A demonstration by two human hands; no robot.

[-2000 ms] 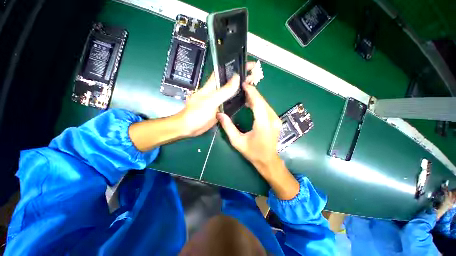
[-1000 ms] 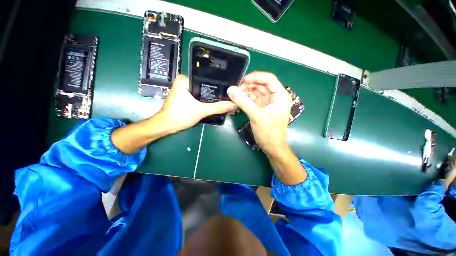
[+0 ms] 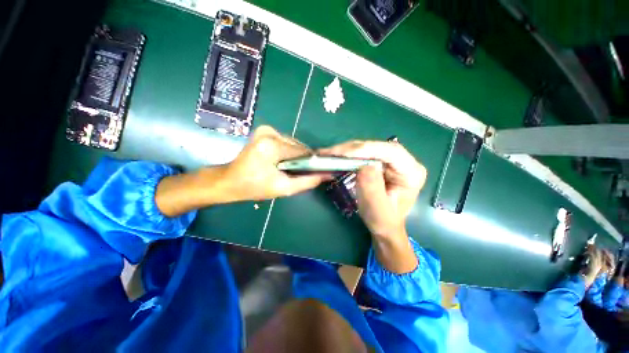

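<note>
The phone under work (image 3: 330, 164) is seen edge-on as a thin pale-green strip, held level above the bench mat between both hands. My left hand (image 3: 265, 167) grips its left end. My right hand (image 3: 390, 180) grips its right end, thumb in front and fingers behind. The phone's faces are hidden. An open phone body (image 3: 344, 193) lies on the mat beneath, mostly covered by the phone and my right hand.
Two open phone bodies (image 3: 231, 79) (image 3: 107, 86) lie at left. A white crumpled clump (image 3: 333, 95) lies near the white rail (image 3: 386, 77). A bezel frame (image 3: 458, 170) lies at right. More phone bodies (image 3: 383, 14) lie beyond the rail. Another person's hands (image 3: 597, 263) show at far right.
The phone has turned from showing its battery side to edge-on. My right hand has closed onto its right end. The white clump has come into view.
</note>
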